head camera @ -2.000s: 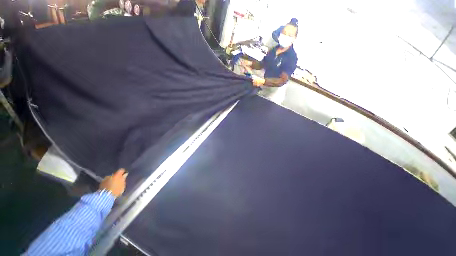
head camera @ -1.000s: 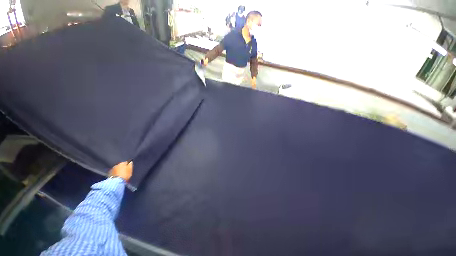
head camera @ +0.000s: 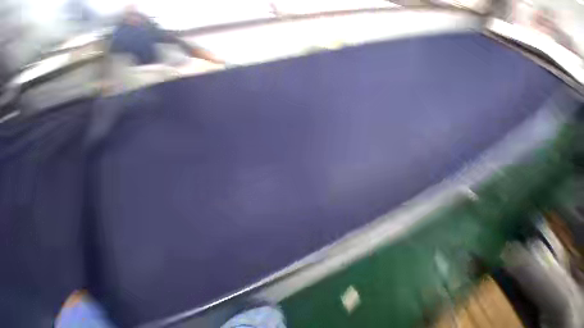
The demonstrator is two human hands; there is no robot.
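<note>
The whole view is motion-blurred. Dark navy cloth (head camera: 275,154) lies over the long table and runs off to the upper right. On the left, a darker part of the cloth has a ridge or loose edge running from front to back. My left hand (head camera: 77,298) shows as a small blurred skin-toned patch at the bottom left, over the cloth, above a blue sleeve; its fingers and grip cannot be made out. A second blue sleeve shows at the bottom centre by the table's near edge, but my right hand cannot be seen.
A person in a dark top (head camera: 136,43) stands at the far edge, upper left, one arm extended along it. The table's pale near rim (head camera: 358,246) borders green floor (head camera: 384,272). A small pale scrap (head camera: 350,298) and a brown box-like thing (head camera: 483,307) lie at lower right.
The view has swung right along the table. My left hand has shifted to the bottom left corner of view. A second sleeve has appeared. The lifted cloth is now mostly out of view.
</note>
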